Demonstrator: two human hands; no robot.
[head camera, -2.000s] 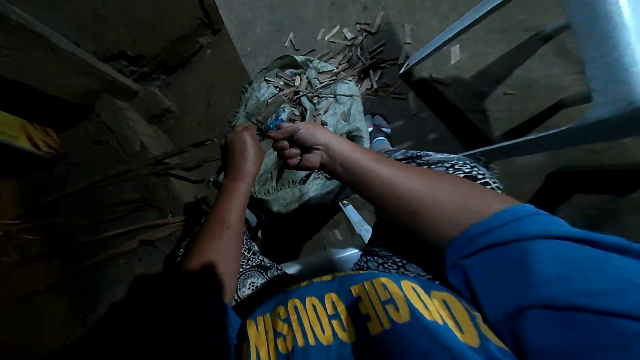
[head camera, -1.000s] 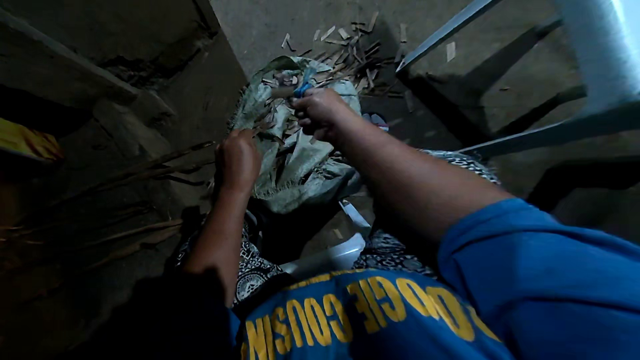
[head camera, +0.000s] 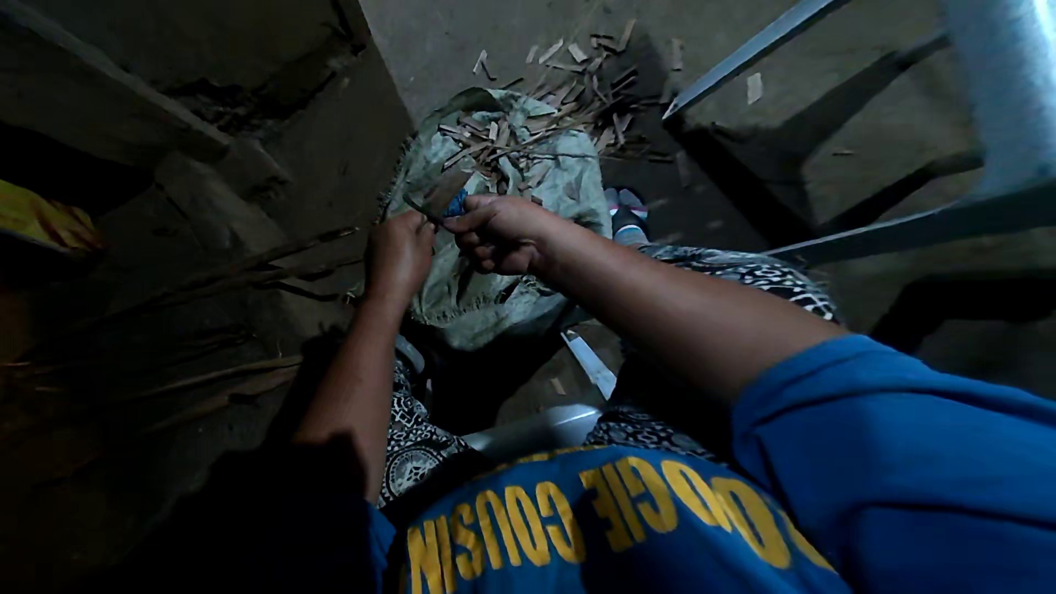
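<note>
Over a pale green woven sack [head camera: 487, 305], my two hands are close together. My right hand [head camera: 503, 235] is closed on a tool with a blue wrapped handle [head camera: 455, 204]; its brown, blade-like part [head camera: 445, 186] points up and away. My left hand [head camera: 400, 256] is closed just left of it, on the end of a thin dark strip [head camera: 422, 208] that runs by the blade. The tool's exact kind cannot be told. Short wood pieces [head camera: 495, 140] lie on the top of the sack, beyond my hands.
More wood pieces [head camera: 590, 91] are scattered on the concrete floor. Long thin sticks [head camera: 272, 260] lie at the left, by a wooden beam [head camera: 223, 214]. A pale metal or plastic frame [head camera: 891, 223] stands at the right. My foot [head camera: 629, 214] is beside the sack.
My right hand has come back from over the wood pieces to beside my left hand, as it was two seconds ago. The left hand has moved little.
</note>
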